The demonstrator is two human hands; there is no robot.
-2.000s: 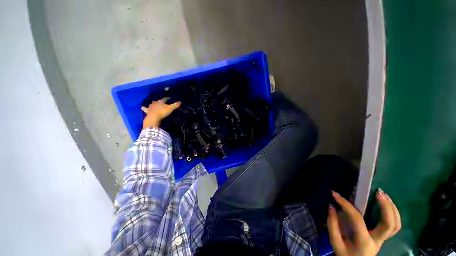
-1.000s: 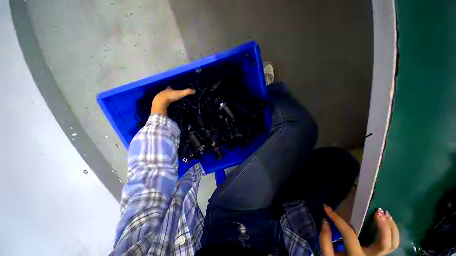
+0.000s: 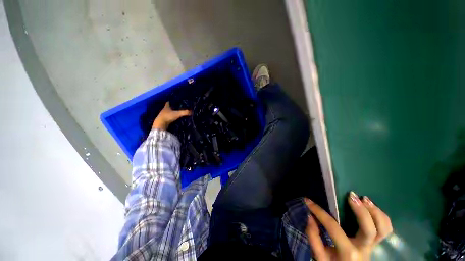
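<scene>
A blue plastic bin point(image 3: 168, 86) stands at the wearer's knees, tilted in view, with a dark tangled mass of black cable assemblies point(image 3: 216, 127) in it. Small shiny tips show among the cables. My left hand point(image 3: 171, 116) is inside the bin at its left side, thumb spread out over the cables; its fingers are partly sunk in the dark mass, so what they hold is hidden. My right hand point(image 3: 349, 232) is at the lower right by the bench edge, fingers apart and curved, with nothing seen in it; its lower part is cut off by the frame.
The green-topped bench point(image 3: 377, 102) with a pale edge point(image 3: 311, 92) runs along the right. A pile of black cables point(image 3: 454, 219) lies on it at the far right. The wearer's legs in dark trousers point(image 3: 265, 137) are beside the bin, and a shoe point(image 3: 260, 75) shows behind it.
The view has shifted, so more of the green bench shows. My left hand has moved slightly within the bin, its thumb still spread. My right hand stays open near the bench edge.
</scene>
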